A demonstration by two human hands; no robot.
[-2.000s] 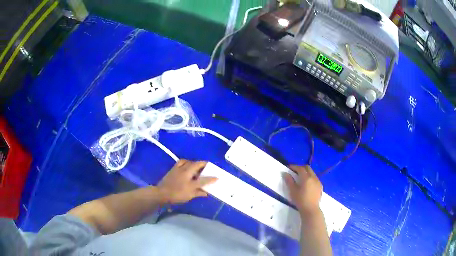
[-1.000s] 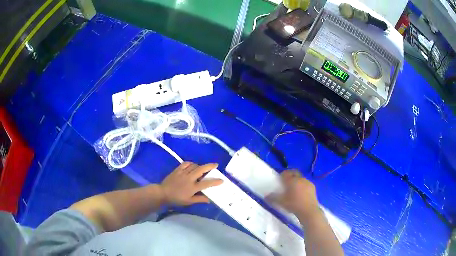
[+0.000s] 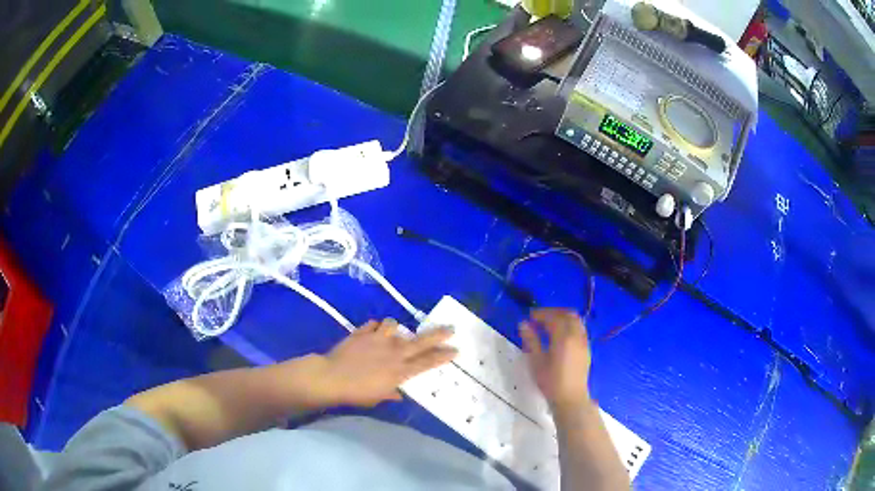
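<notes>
Two long white power strips lie side by side; the far one (image 3: 480,347) and the near one (image 3: 451,403) meet along their long edges. Small dark USB ports show at the far strip's right end. My left hand (image 3: 384,362) holds the strips at their cord ends, fingers across both tops. My right hand (image 3: 558,360) is at the far strip's outer edge, fingers apart, with nothing visible in it. White coiled cords (image 3: 216,278) in clear plastic run to the supply strip (image 3: 288,184). The test lead (image 3: 451,251) lies beyond the strips.
A meter (image 3: 662,105) with green digits stands on a black equipment box (image 3: 489,105) at the back. Red and black wires hang from its front. A red crate (image 3: 24,336) is at the left edge. Blue sheeting (image 3: 317,115) covers the table.
The far strip has moved against the near one, closing the gap. My left hand now reaches across both. My right hand has moved off the far strip's top to its outer edge.
</notes>
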